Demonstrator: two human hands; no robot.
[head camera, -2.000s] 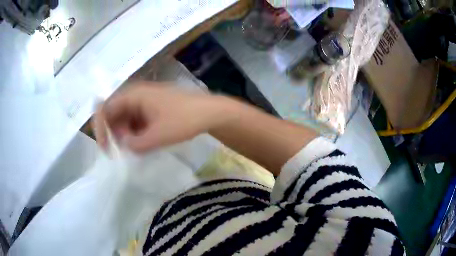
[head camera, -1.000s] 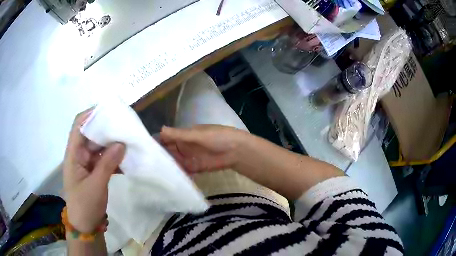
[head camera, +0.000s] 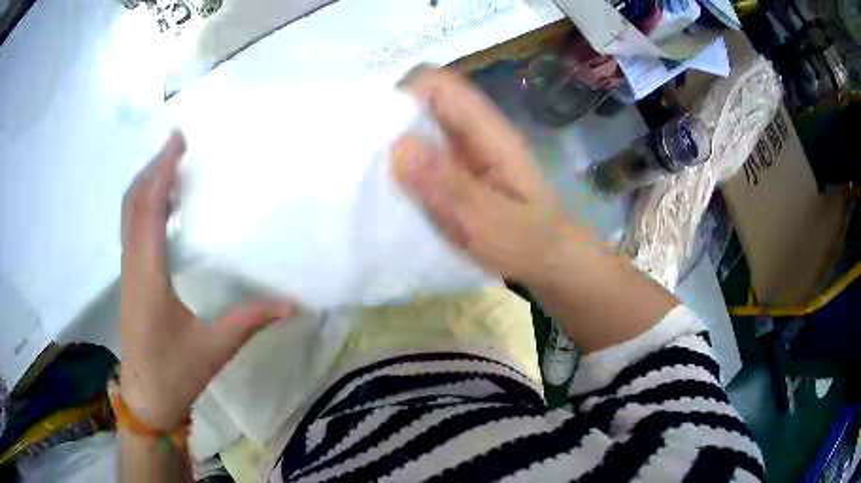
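A white fabric piece (head camera: 293, 198) is spread between my two hands above my lap, over the front edge of the white machine table (head camera: 66, 208). My left hand (head camera: 175, 311) holds its left side, thumb along the lower edge and fingers partly hidden behind the cloth. My right hand (head camera: 481, 179) is blurred at the cloth's right side, fingers apart; whether it grips the cloth cannot be told. More pale cloth (head camera: 236, 396) lies on my lap below.
Metal machine parts (head camera: 179, 11) show at the top left under bright light. At right are a glass jar (head camera: 576, 90), a lidded bottle (head camera: 651, 156), a plastic-wrapped pale bundle (head camera: 699, 179), papers (head camera: 675, 66) and cardboard (head camera: 788, 217) beside a yellow bar (head camera: 793, 309).
The cloth was a narrow folded shape in my left hand; it is now spread wider and raised. My right hand has moved up to its right side. The view has shifted slightly.
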